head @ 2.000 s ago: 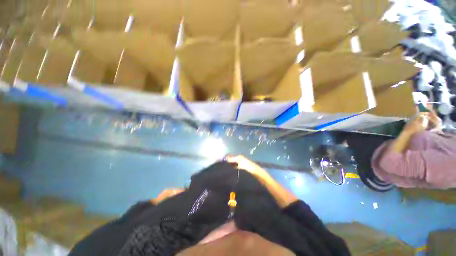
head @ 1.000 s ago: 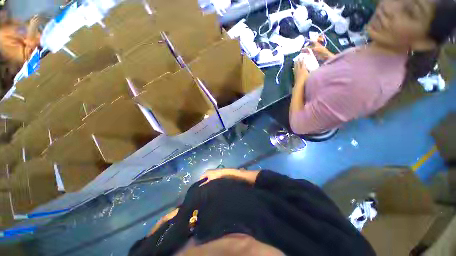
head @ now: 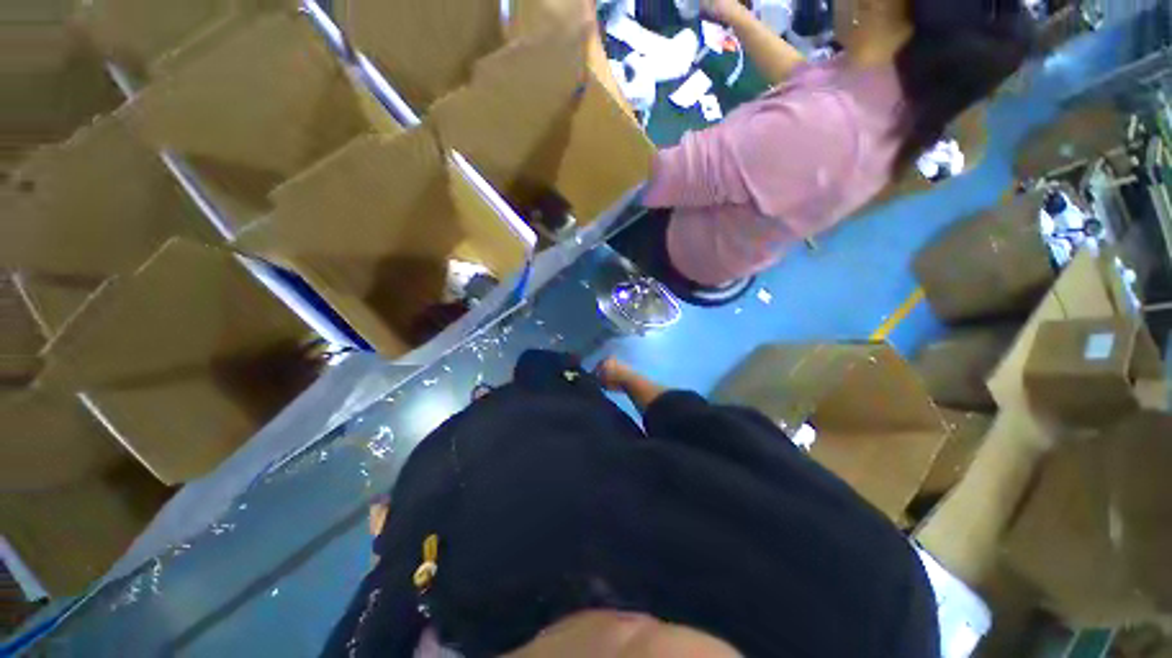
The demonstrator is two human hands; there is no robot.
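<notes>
Open retail boxes [head: 167,347] with brown insides and raised flaps stand in a tight grid at the left and upper left. Something small and whitish lies low in one of them. My right hand [head: 622,378] is beside my dark top, partly hidden by it and the sleeve; I cannot tell whether it holds anything. Only a small sliver of my left hand [head: 378,518] shows at the left edge of my top; its fingers are hidden.
A person in a pink top [head: 784,167] stands at a bench with white devices [head: 656,54], top centre. Large brown cartons [head: 848,418] stand on the blue floor [head: 823,280] at the right. A clear round object [head: 640,303] is near the person's feet.
The view has swung right and closer to the box grid. The person in pink now shows from behind, further left, and more cartons show at the right. My right hand has moved off my top's front.
</notes>
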